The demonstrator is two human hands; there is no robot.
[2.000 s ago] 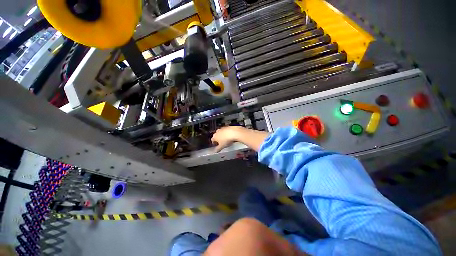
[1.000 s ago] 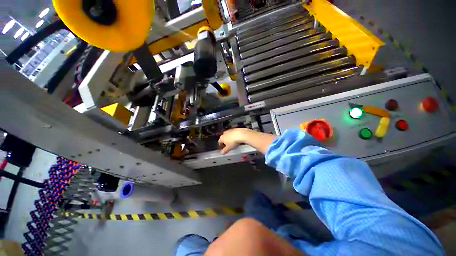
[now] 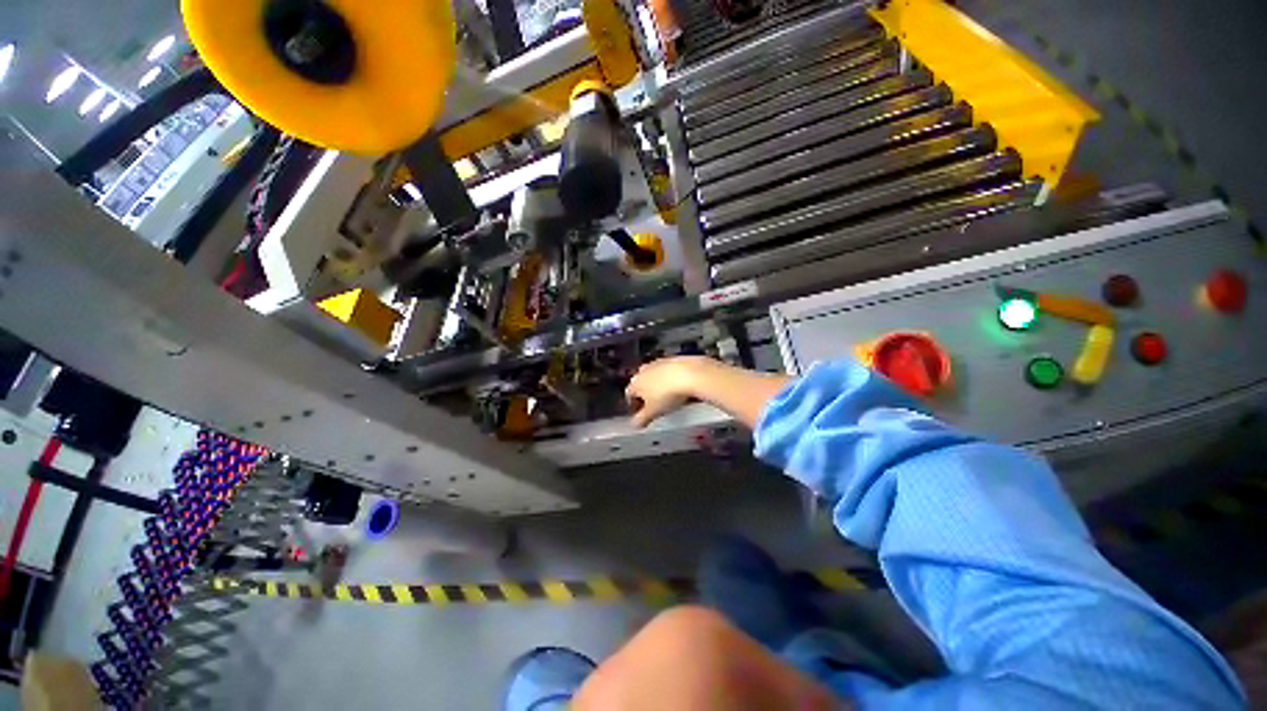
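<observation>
My right hand is bare, in a light blue sleeve, and rests on the pale side rail of the carton sealing machine. Its fingers curl down at the rail, beside dark mechanisms. The fingertips are too unclear to tell a grip. No left hand can be made out. A blurred, rounded skin-coloured shape lies at the bottom edge; I cannot tell which body part it is. The grey control panel is right of my hand, with a red knob nearest and a lit green button.
A yellow tape roll is at upper left. Dark rollers with a yellow guard are behind the panel. A thick grey beam crosses the left. A lattice conveyor and yellow-black floor tape are below.
The whole scene has shifted right in the picture as the view turned. My right hand stays at the rail, its fingers now looking more curled.
</observation>
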